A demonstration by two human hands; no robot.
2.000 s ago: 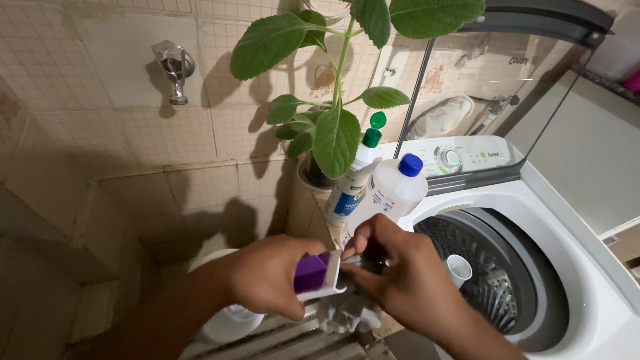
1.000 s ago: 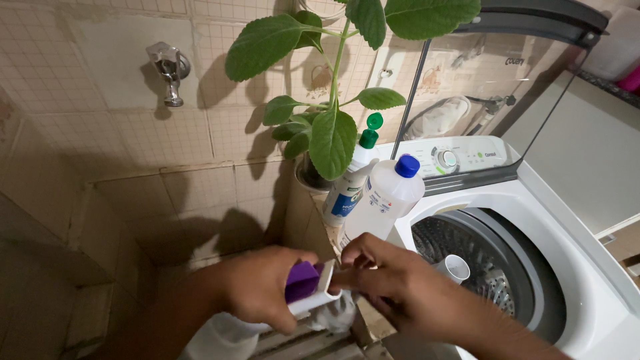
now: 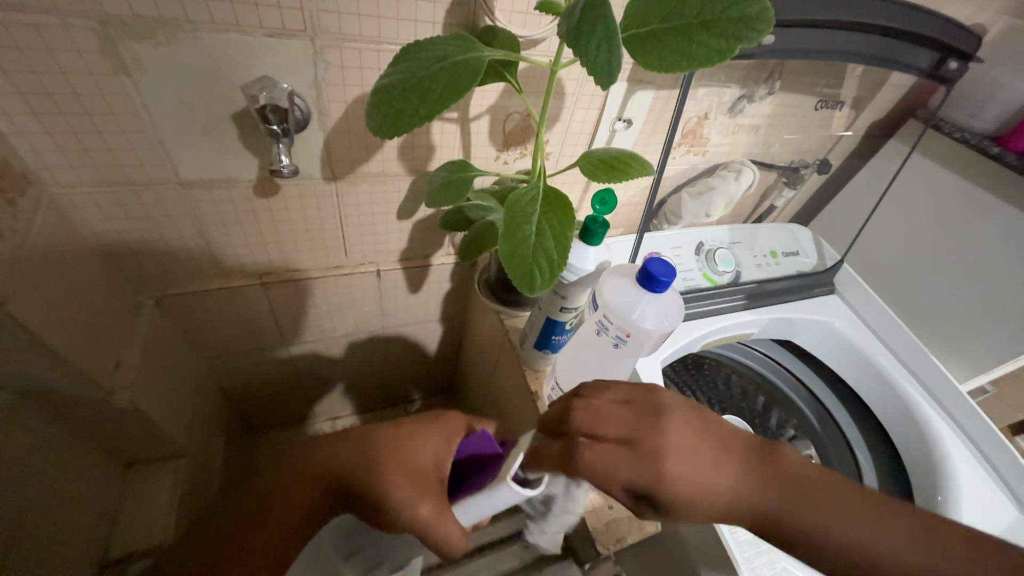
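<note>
My left hand (image 3: 408,472) grips a small white plastic container (image 3: 500,492) with a purple compartment (image 3: 476,462) inside, possibly a washing machine's dispenser drawer. At the container's right end is my right hand (image 3: 632,448), its fingertips at the opening; whether they pinch anything there is hidden. A greyish-white crumpled cloth (image 3: 556,512) hangs just below these fingers. Behind the hands stand a clear bottle with a blue cap (image 3: 620,320) and a white bottle with an open green flip cap (image 3: 560,312).
A top-loading washing machine (image 3: 944,400) stands at right with its glass lid (image 3: 768,152) raised. A leafy potted plant (image 3: 540,232) rises behind the bottles. On the tiled wall is a metal tap (image 3: 280,128). Slats (image 3: 480,552) and a translucent white container (image 3: 352,548) lie below my hands.
The fingers of my right hand have shifted about the container's right end. My left hand has kept its grip on the container throughout.
</note>
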